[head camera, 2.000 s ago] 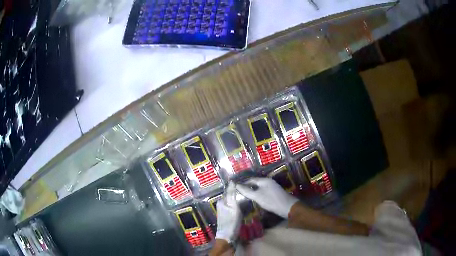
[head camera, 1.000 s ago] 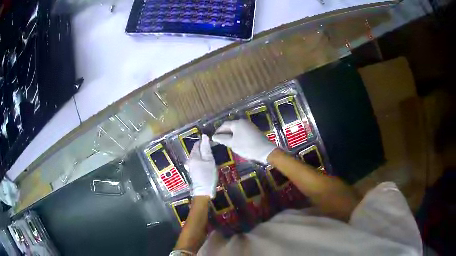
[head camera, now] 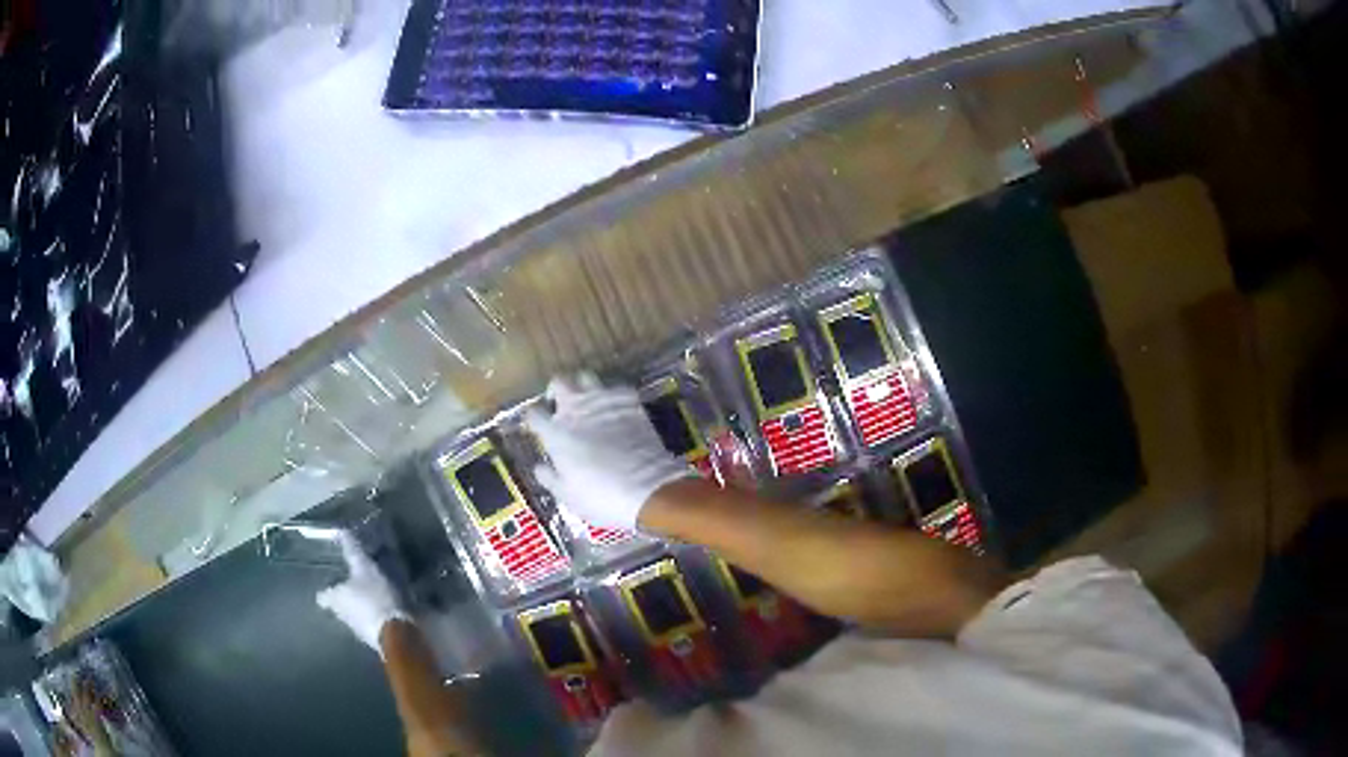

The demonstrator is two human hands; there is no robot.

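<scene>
A clear blister tray [head camera: 934,382] holds two rows of phones with black screens, yellow frames and red lower halves. My right hand [head camera: 603,451], in a white glove, lies over the second pocket of the back row with its fingertips at the tray's back edge; its grip is hidden. My left hand [head camera: 359,592], also gloved, is left of the tray, its fingertips at a small clear plastic piece [head camera: 308,541] on the dark green surface. Whether it grips the piece is unclear. My right forearm covers part of the front row.
A ledge with brown board [head camera: 695,266] and shiny plastic strips runs behind the tray. Above it, a tablet-like screen [head camera: 577,56] and black glossy plastic [head camera: 104,222] lie on the white worktop. Another tray [head camera: 96,710] is at the lower left. Cardboard [head camera: 1161,266] is at the right.
My hands were together over the tray's middle. My left hand has moved left, off the tray to the clear piece. My right hand has moved left to the second back pocket.
</scene>
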